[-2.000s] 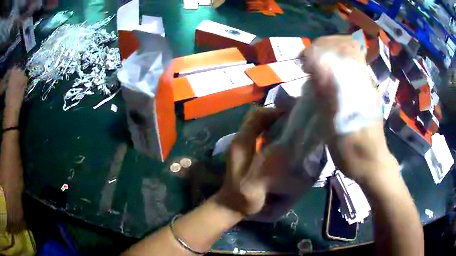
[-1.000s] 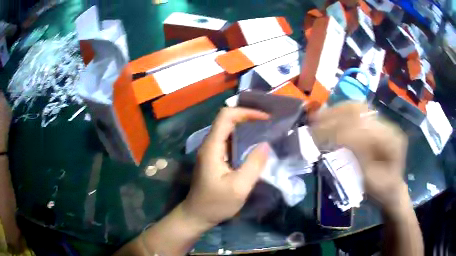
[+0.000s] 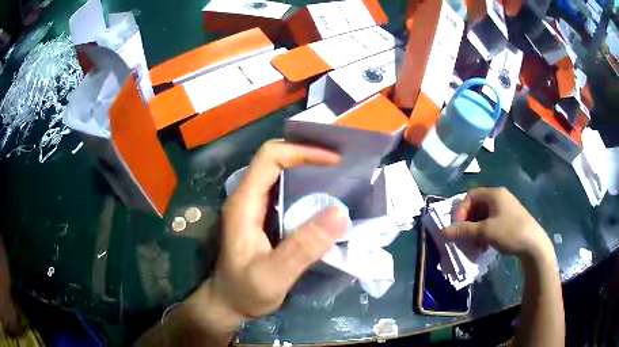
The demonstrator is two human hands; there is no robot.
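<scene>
My left hand holds an open carton, its flap up and its mouth facing me. White wrapping hangs out of the mouth, and a round translucent piece lies under my thumb. My right hand is at the stack of leaflets, its thumb and fingertips on the upper edge. Whether it grips a leaflet is unclear. The leaflets lie partly on a smartphone near the table's front edge.
Open cartons with white wrap stand at left. Orange-white cartons lie across the back and in a heap at right. A blue-lidded bottle stands behind the leaflets. White stringy pieces and two coin-like pieces are at left.
My right hand has gone from the carton area down to the leaflets. My left hand still holds the carton, now with its mouth turned more towards me. The bottle is now fully uncovered.
</scene>
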